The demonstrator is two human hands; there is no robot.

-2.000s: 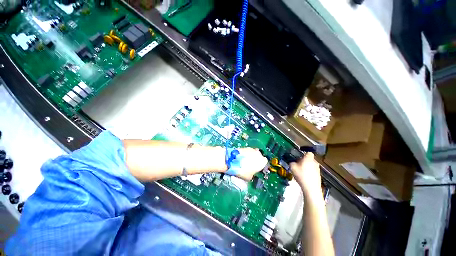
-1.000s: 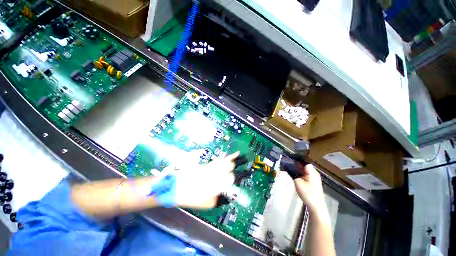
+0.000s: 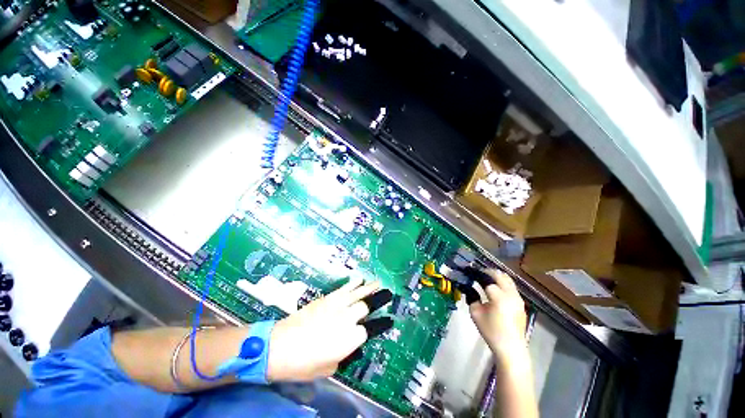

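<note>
A large green circuit board [image 3: 396, 249] crowded with parts lies between metal rails in front of me. My left hand [image 3: 323, 331], with a light blue strap on its wrist, is over the board's near part, its black-capped fingers apart and nothing visible in them. My right hand [image 3: 500, 314] is at the board's right end, beside yellow-orange coils [image 3: 439, 280] and dark grey blocks [image 3: 464, 257]. Its black-capped fingertips are over these parts; whether they hold something small cannot be told.
A second green board [image 3: 90, 90] lies upper left. A blue coiled cord [image 3: 287, 94] hangs across the view. Behind the rail [image 3: 384, 159] are a black tray [image 3: 417, 90] with small white pieces and an open carton [image 3: 539, 214] of white pieces. A white shelf edge [image 3: 604, 122] runs upper right.
My left hand has moved left, away from the coils and my right hand, since the earliest frame. My right fingertips, raised near the far rail one second ago, are now lower over the dark blocks.
</note>
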